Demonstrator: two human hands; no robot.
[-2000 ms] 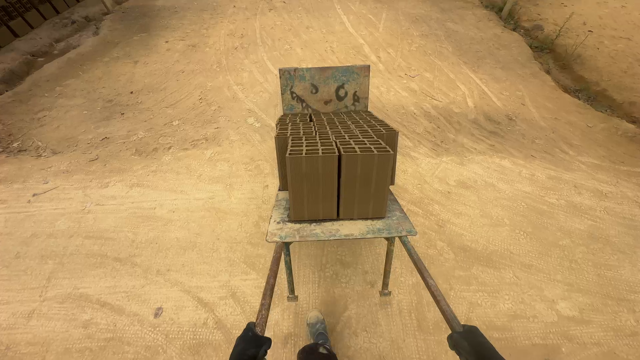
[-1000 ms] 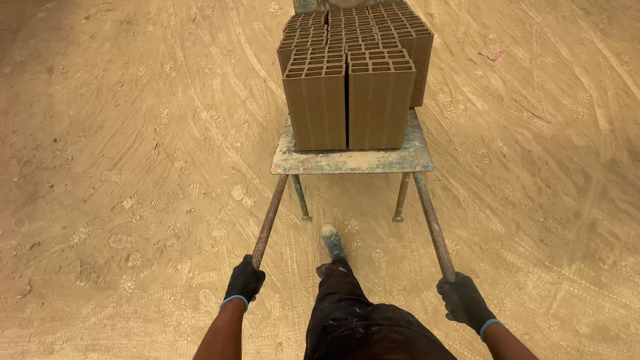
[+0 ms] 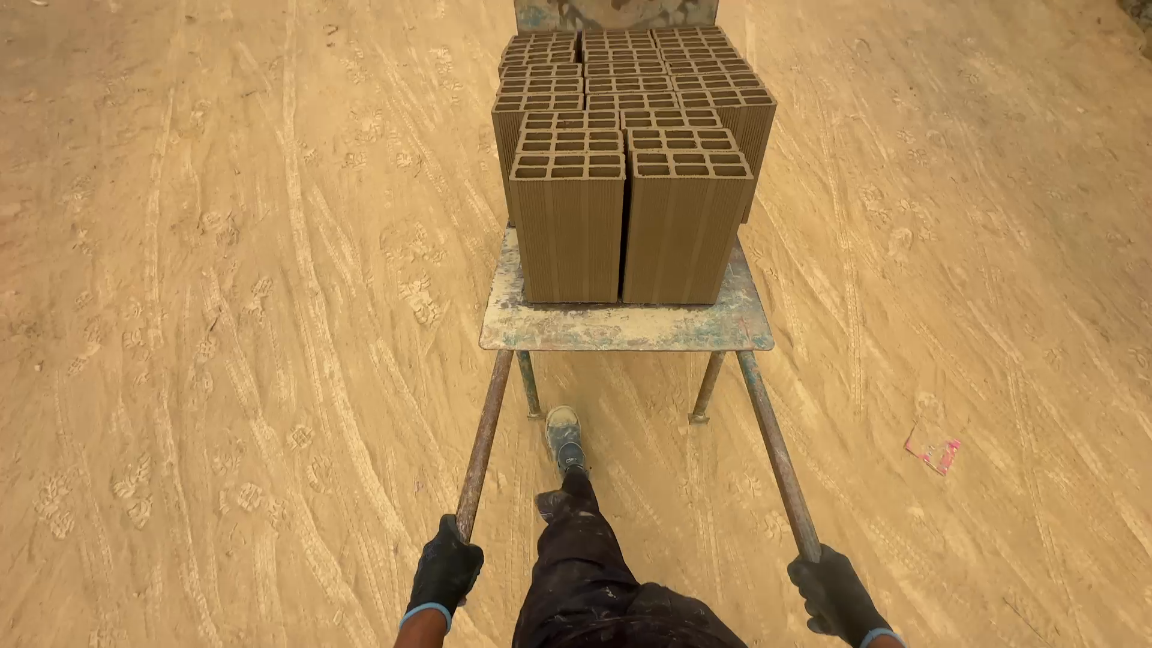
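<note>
My left hand [image 3: 445, 562], in a dark glove with a light blue cuff, is closed around the rusty left handle [image 3: 484, 441] of a metal cart. In a matching glove, my right hand [image 3: 837, 589] grips the right handle [image 3: 778, 450]. Both handles run forward to the cart's worn metal platform [image 3: 630, 328]. Several hollow clay blocks [image 3: 571, 238] stand upright and close together on it, their open cells facing up. Behind them rises a painted metal backplate [image 3: 616, 13], cut off by the top edge of the view.
Sandy ground [image 3: 225, 360] with tyre tracks and footprints surrounds the cart. Two metal legs hang under the platform, the right leg [image 3: 707, 387] beside my path. My booted foot [image 3: 564, 436] is between the handles. A pink-and-white scrap [image 3: 936, 450] lies at the right.
The view has tilted down since two seconds ago, bringing my forearms and legs into sight. Both hands stay on the handles. The pink scrap, ahead of the cart a second ago, is now beside the right handle.
</note>
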